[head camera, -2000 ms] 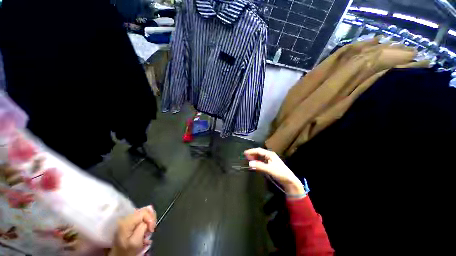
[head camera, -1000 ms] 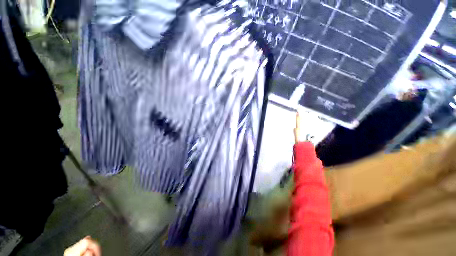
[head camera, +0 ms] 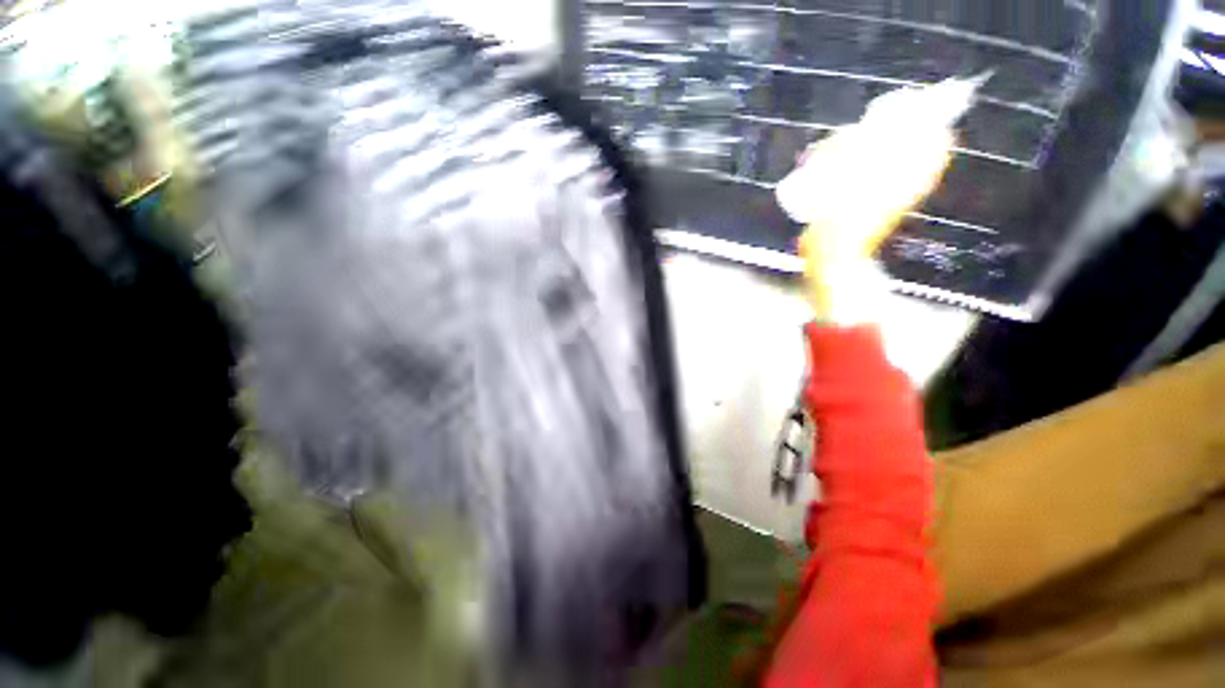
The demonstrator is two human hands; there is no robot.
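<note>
My right hand [head camera: 846, 249] is raised in front of the gridded blackboard, at the end of a red sleeve. It is overexposed and blurred. It is closed around a small white squeeze bottle [head camera: 927, 114], whose pointed tip is directed up and right. The exact finger positions cannot be made out. Dark thread snips [head camera: 790, 457] dangle below my right wrist, beside the sleeve. My left hand is out of the picture.
A blurred striped garment [head camera: 537, 323] hangs at centre left. A black garment [head camera: 108, 430] fills the left side. The blackboard [head camera: 752, 121] is behind my hand, with a white panel [head camera: 732, 390] below it. Brown garments [head camera: 1088, 497] are at lower right.
My right hand has risen from the board's lower edge and now holds the white bottle that stood there. The snips have come into view. My left hand has left the picture.
</note>
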